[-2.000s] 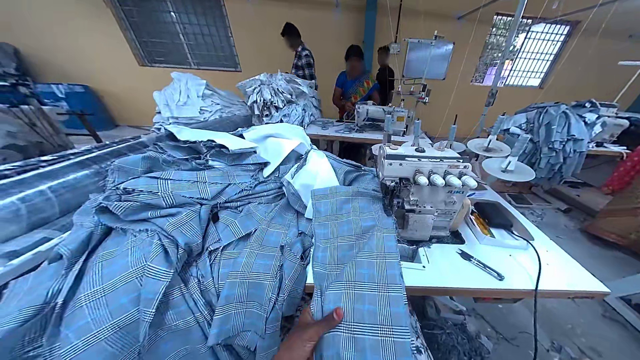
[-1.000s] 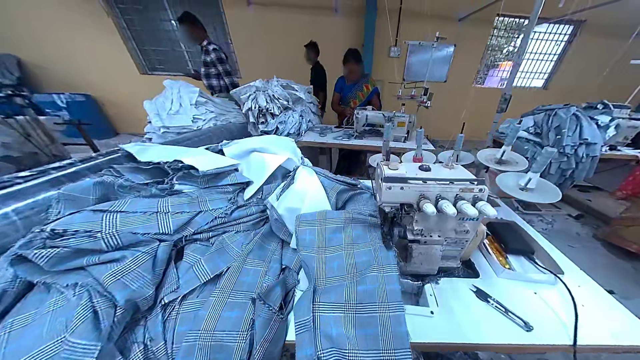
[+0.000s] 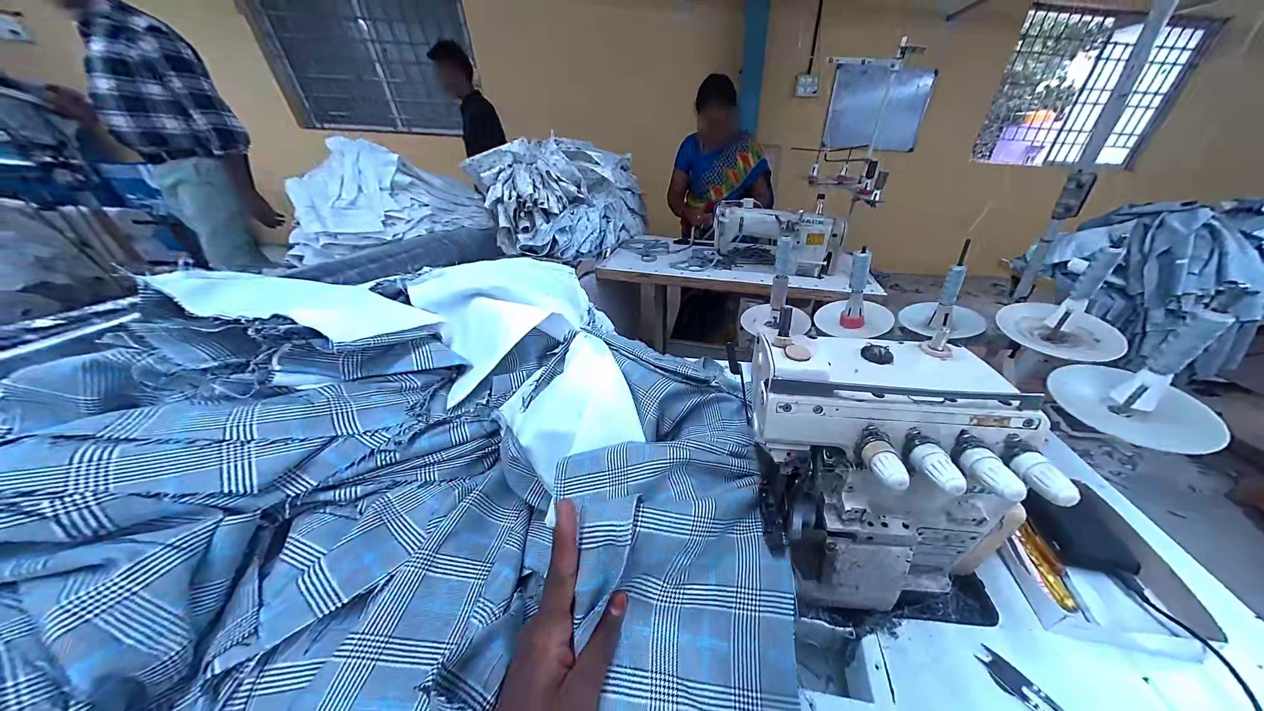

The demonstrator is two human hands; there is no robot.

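My left hand [image 3: 565,632] comes up from the bottom edge of the head view, its forefinger and thumb apart, resting against plaid grey-blue fabric [image 3: 691,553]. I see no grip on the cloth; its other fingers are hidden. The fabric lies in a large heap [image 3: 247,513] on the left, with white pieces [image 3: 578,405] on top, and reaches the overlock sewing machine [image 3: 889,474]. Thread snips [image 3: 1017,681] lie on the white table [image 3: 928,662] in front of the machine. My right hand is not in view.
Thread cones on white discs [image 3: 1136,407] stand behind and right of the machine. A black object [image 3: 1076,533] with a cable lies at the right. Beyond are another sewing machine [image 3: 775,232] with a seated person, two more people, and cloth bundles [image 3: 568,197].
My left hand, out of sight one second ago, is back at the bottom centre over the plaid cloth. The person in the checked shirt has moved left. The view has shifted.
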